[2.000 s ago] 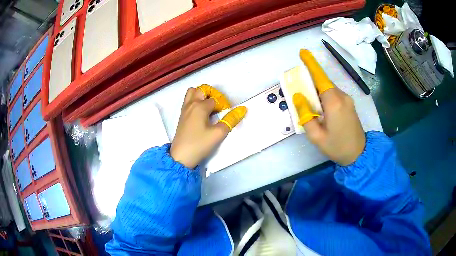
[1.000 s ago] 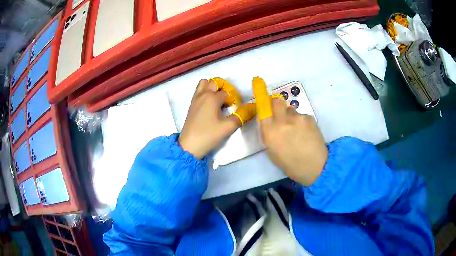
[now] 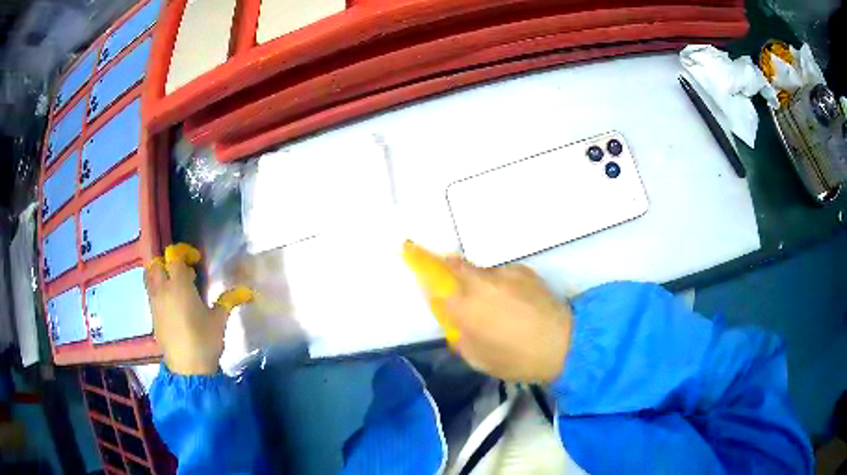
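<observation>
The pale phone back cover (image 3: 548, 199) lies flat on the white mat (image 3: 446, 139), its three dark lens circles at the upper right; neither hand touches it. My left hand (image 3: 190, 315), with yellow finger cots, is at the right edge of the left red tray (image 3: 153, 139). Its thumb and fingers are apart, with nothing visible in them. My right hand (image 3: 492, 315), blurred, is over the mat's front edge, below the cover, fingers pointing left. Its palm side is hidden, and the cream wiping pad is not visible.
Stacked red trays (image 3: 464, 65) stand behind the mat. White wipes (image 3: 320, 190) lie at its left, beside crinkled clear film (image 3: 200, 172). A black stick (image 3: 713, 125), crumpled wipe (image 3: 729, 88) and metal tin (image 3: 817, 139) are at right. The left tray holds bluish pieces (image 3: 113, 218).
Both hands have left the cover. My left hand has moved far left to the tray; my right hand has moved down and slightly left. The view has shifted, and the cover appears farther right.
</observation>
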